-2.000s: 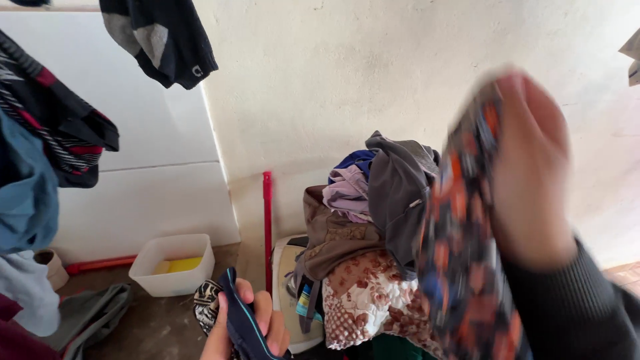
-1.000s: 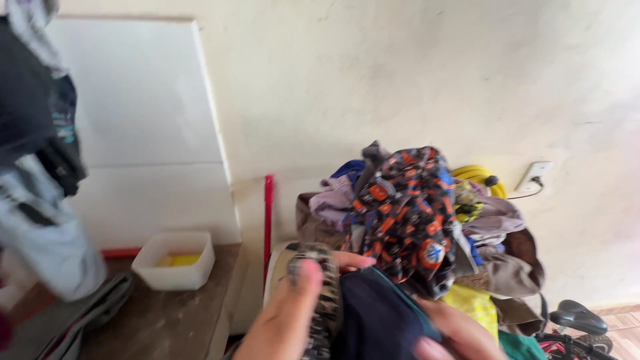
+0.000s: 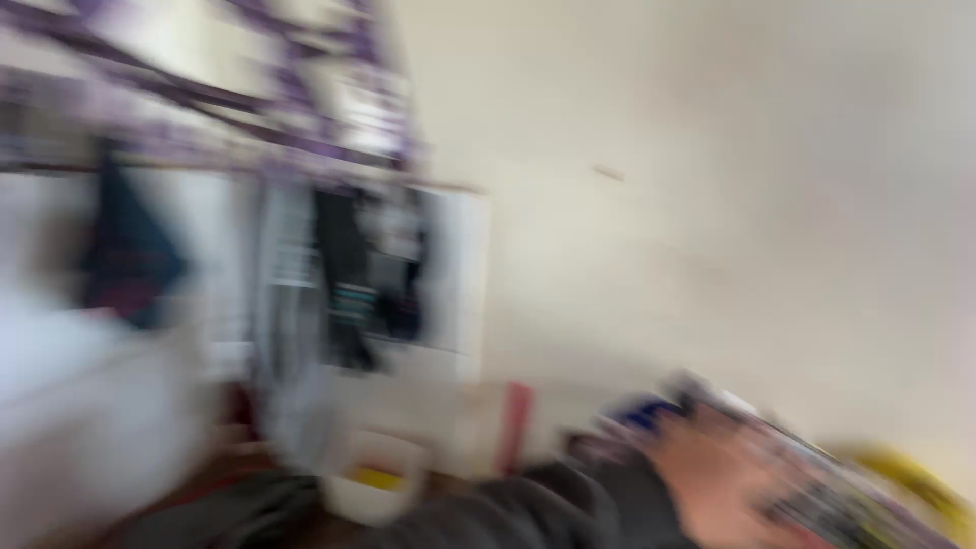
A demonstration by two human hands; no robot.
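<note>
The head view is strongly blurred. My left hand point(image 3: 724, 473), in a dark sleeve, reaches in from the bottom and lies over the heap of clothes point(image 3: 854, 488) at the lower right. Its fingers point to the right, by a grey and yellowish patterned cloth; blur hides whether they grip it. A dark blue cloth point(image 3: 644, 412) shows just behind the hand. My right hand is not in view.
Clothes point(image 3: 347, 282) hang at the left below a blurred purple and white hanging thing point(image 3: 297, 84). A white tub point(image 3: 377, 488) with something yellow stands below, beside a red pole point(image 3: 515, 427). A yellow coil point(image 3: 915, 480) lies at the right.
The view has swung up and left. My left hand has moved right onto the heap, and my right hand has left view. The orange-patterned cloth went from my right hand onto the heap earlier.
</note>
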